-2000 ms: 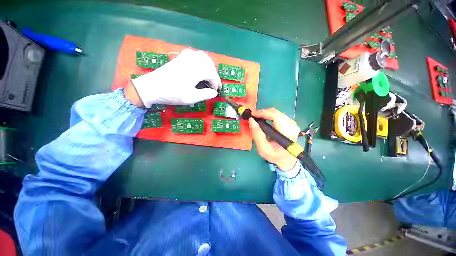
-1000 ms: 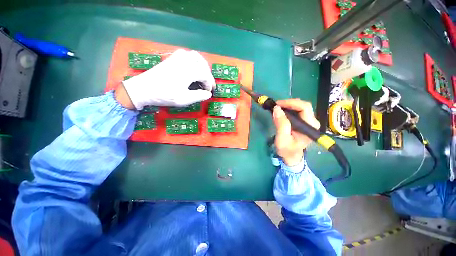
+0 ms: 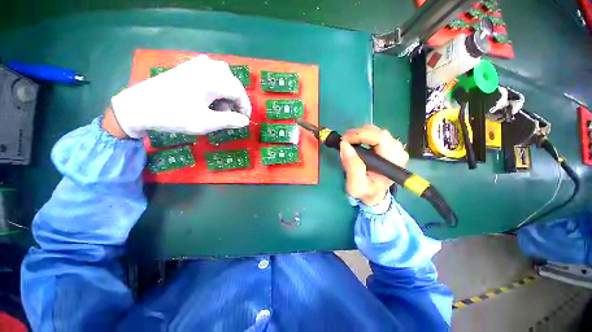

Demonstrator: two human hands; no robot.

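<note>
Green circuit boards (image 3: 280,155) lie in rows on the orange-red tray (image 3: 259,176). My left hand (image 3: 188,100), in a white glove, is over the tray's left and middle part and hides some boards. Its fingertips pinch a thin strand of solder wire (image 3: 254,122) that sticks out toward the right column. My bare right hand (image 3: 373,162) holds the black soldering iron (image 3: 383,167) with yellow bands, right of the tray. Its tip is close to the right column, between the second and third boards; whether it touches one I cannot tell.
A black tool tray (image 3: 419,123) at the right holds a white bottle (image 3: 451,61), a green spool (image 3: 485,76) and a yellow tape roll (image 3: 448,134). A metal arm (image 3: 441,21) crosses above. A blue pen-like tool (image 3: 49,72) lies left by a grey box (image 3: 16,117). Another person's blue sleeve (image 3: 559,240) shows at right.
My left hand has moved left, away from the right column of boards. The iron's tip first moved right off the boards, and is now slightly lower and farther left than a second ago.
</note>
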